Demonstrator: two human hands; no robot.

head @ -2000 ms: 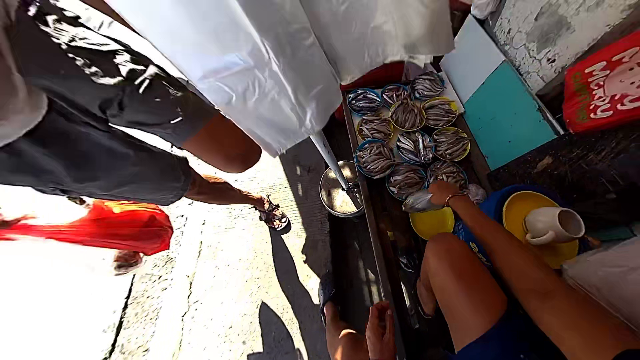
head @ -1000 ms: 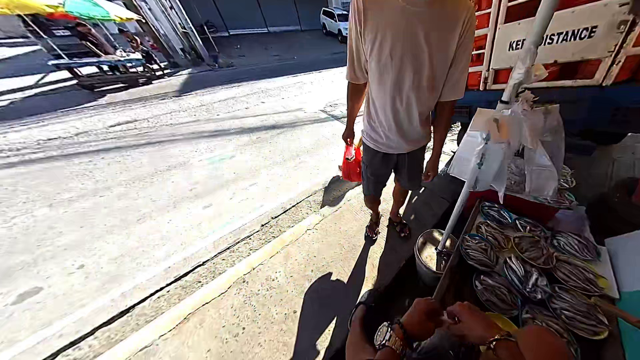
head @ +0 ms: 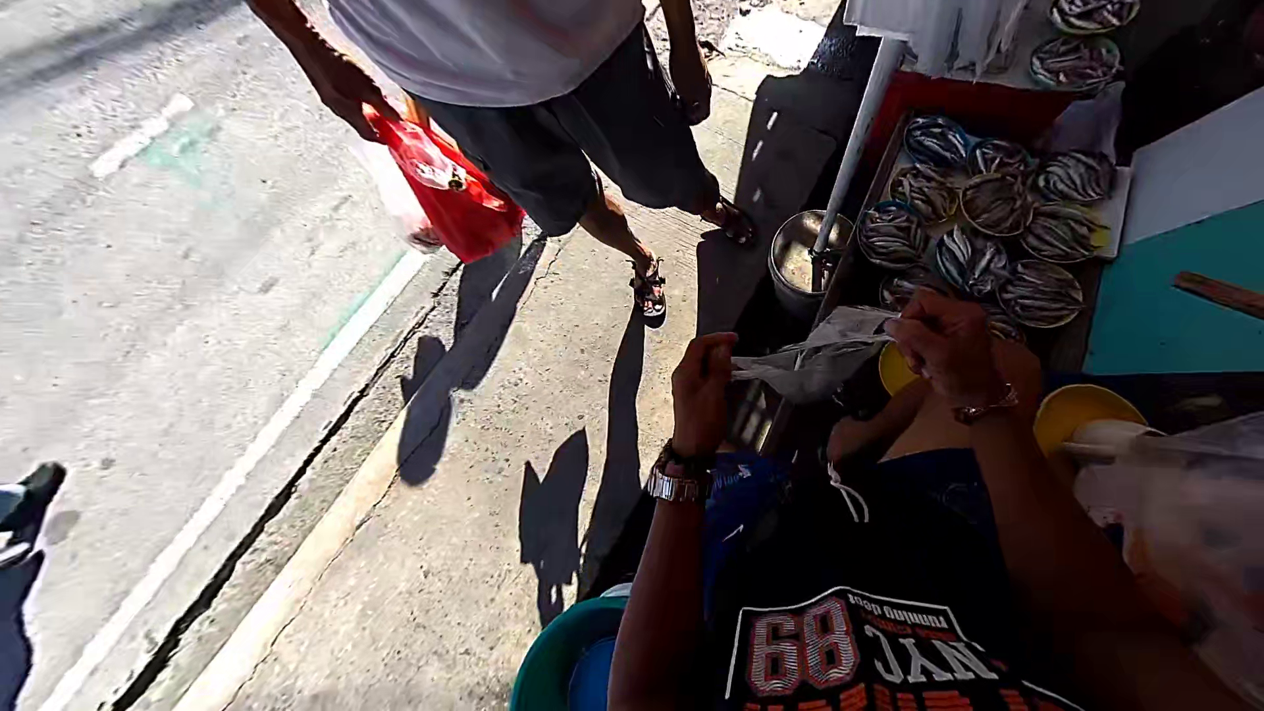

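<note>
A thin translucent plastic bag [head: 820, 355] is stretched between my two hands above my lap. My left hand [head: 703, 390], with a metal watch at the wrist, grips one end of it. The other end is pinched in my right hand [head: 943, 341], which wears a bracelet and is close to the fish display. Small silvery fish lie in several round plates [head: 973, 259] on a tray beyond my right hand. A yellow bowl [head: 897, 370] shows partly behind the bag.
A person [head: 553, 109] stands on the pavement ahead, holding a red plastic bag [head: 459, 197]. A metal bucket [head: 795, 262] stands by a slanted pole [head: 857, 143]. At right are a teal board [head: 1185, 286] and a yellow bowl [head: 1086, 410]; a green basin [head: 553, 652] is at lower left.
Two seconds ago my right hand was at the fish plates and my left hand was low near my knee. Now both are raised with the plastic bag drawn out between them. The view has swung strongly.
</note>
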